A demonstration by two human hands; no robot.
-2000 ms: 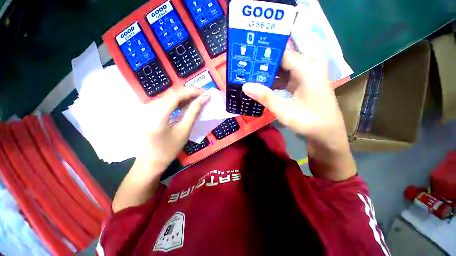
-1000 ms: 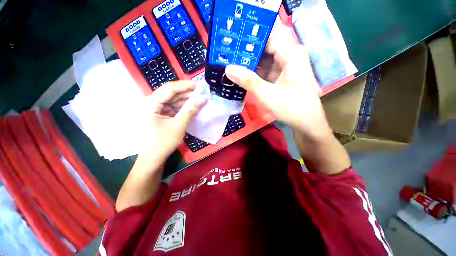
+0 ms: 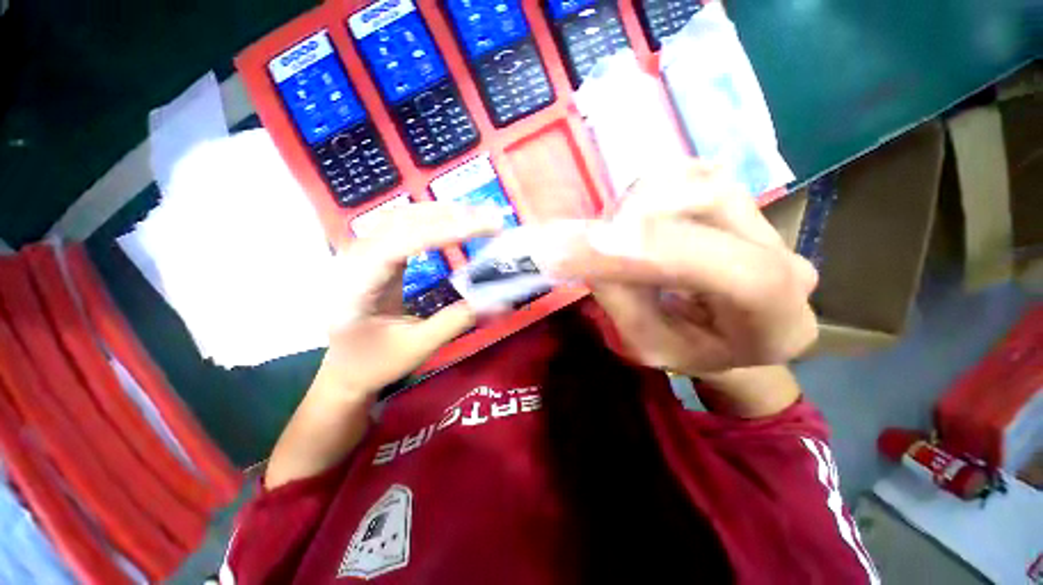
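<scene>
A red phone tray holds bare feature phones with blue faces and black keypads. One slot in its near row shows empty. My left hand has its thumb and fingers at the left end of a thin whitish phone sleeve. My right hand is curled over the other end, blurred. Dark keys of a phone show between the hands at the sleeve; my right hand hides the rest. How far the phone is inside cannot be told. Pale sleeved phones lie at the tray's right side.
A fanned white stack of empty sleeves lies left of the tray on the dark green bench. Stacked red trays stand at lower left. Open cardboard cartons and a red fire extinguisher are at right.
My right hand has brought the phone down from above the tray to the sleeve at my left hand and turned over it. The phone's blue face is now hidden, and the empty slot shows.
</scene>
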